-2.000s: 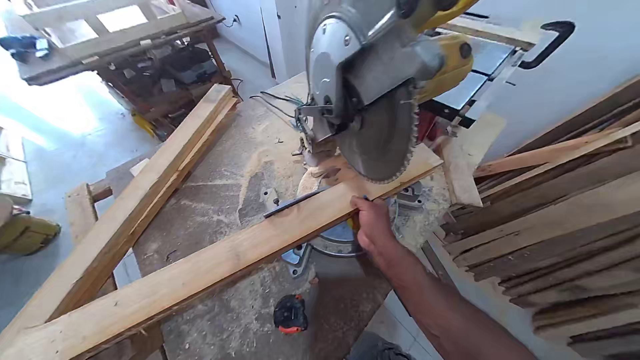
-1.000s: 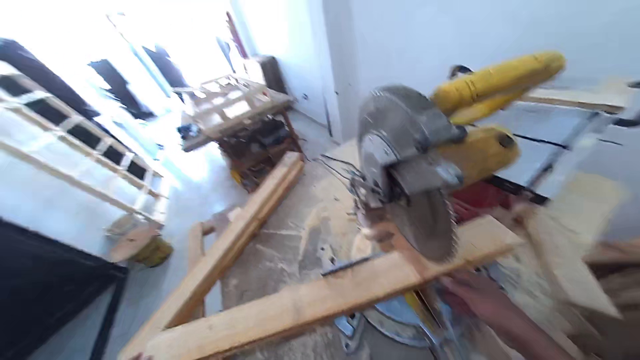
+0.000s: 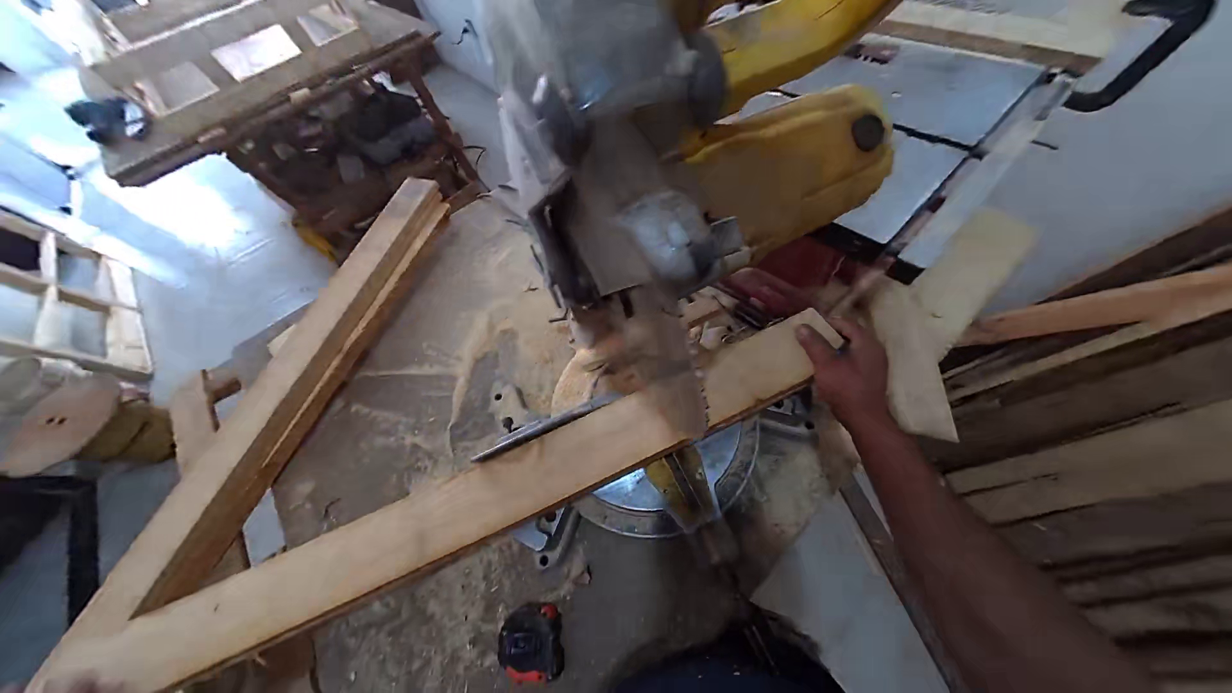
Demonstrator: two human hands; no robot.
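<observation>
A long wooden board lies across the base of a yellow-and-grey miter saw. Its far right end is gripped by my right hand, thumb on top. Only blurred fingertips of my left hand show in the bottom left corner, by the board's near end; their grip is hidden. The saw's blade is blurred and sits over the board, left of my right hand; whether it touches the wood I cannot tell. A dark metal strip lies along the board's far edge. Nearer me rests a black-and-red tape measure.
More long wooden pieces slant away at the left, meeting the board near its end. Stacked planks fill the right side. Behind stand a workbench with a wooden frame and a table with a metal top. Sawdust covers the work surface.
My right hand has moved from the board's near edge beside the blade to its right end. The view swung left and back.
</observation>
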